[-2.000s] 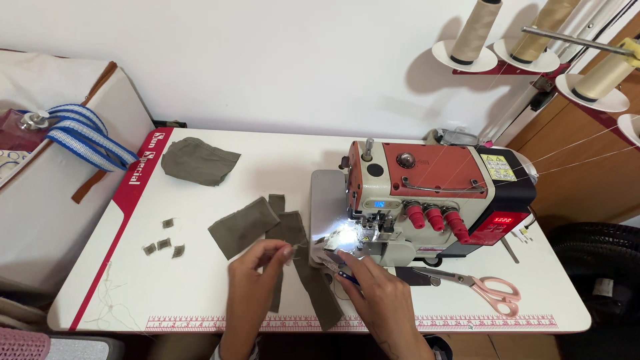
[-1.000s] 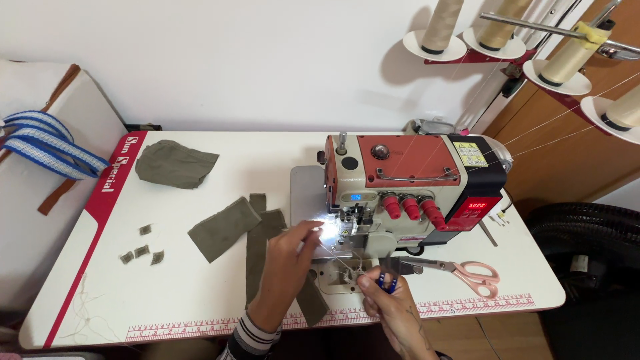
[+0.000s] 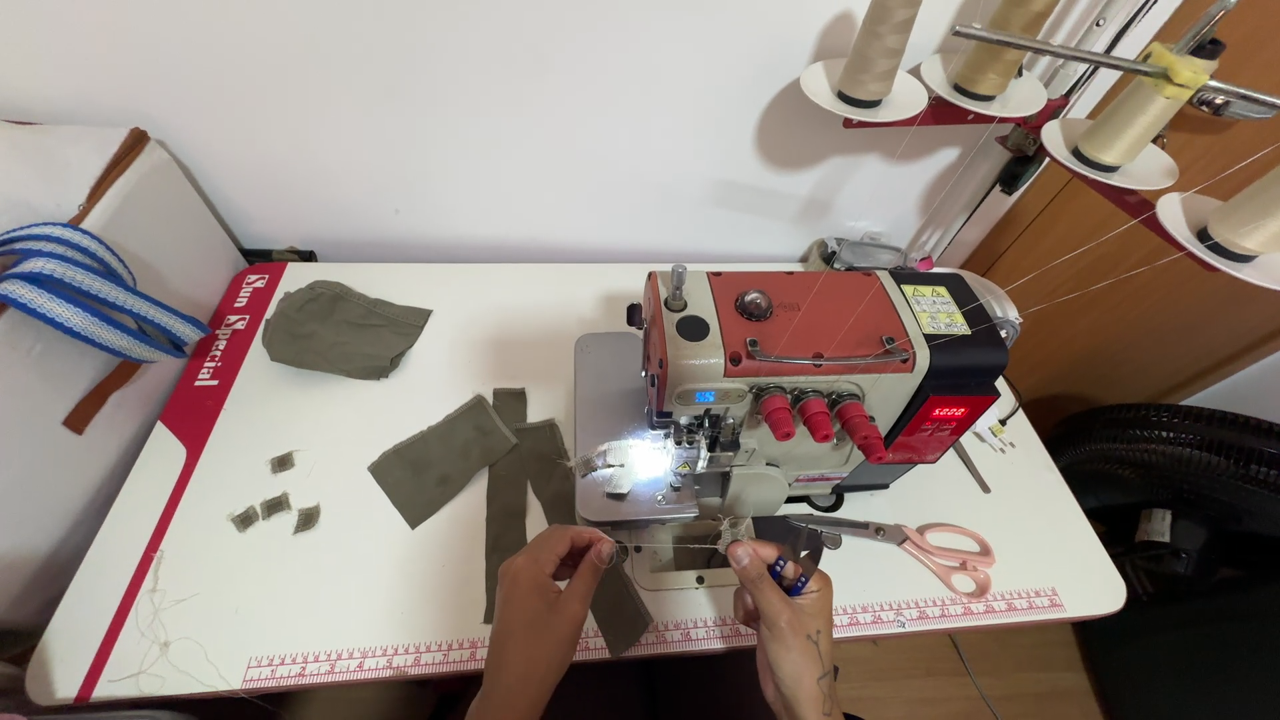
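My left hand (image 3: 560, 590) pinches the end of a thin pale thread (image 3: 665, 546) between thumb and forefinger. The thread runs across to a small frayed fabric piece (image 3: 735, 532), which my right hand (image 3: 785, 610) grips at its fingertips. A blue-handled tool (image 3: 790, 577), perhaps thread snips, also lies in my right hand, partly hidden. Both hands are in front of a red and cream overlock sewing machine (image 3: 810, 330), whose lamp shines on its metal plate (image 3: 610, 500). More pale stitched scraps (image 3: 610, 465) lie on that plate. Olive fabric strips (image 3: 507, 520) reach beside and under my left hand.
An olive rectangle (image 3: 442, 460), a folded olive piece (image 3: 345, 330) and several small squares (image 3: 276, 505) lie on the white table (image 3: 380, 600). Pink-handled scissors (image 3: 940, 550) rest right of my hands. Loose threads (image 3: 160, 630) are at the left; thread cones (image 3: 880, 50) stand above right.
My left hand has come down and away from the machine's lit needle area, where it was a second ago. A thread now stretches between my hands. The pale scraps on the plate are now uncovered.
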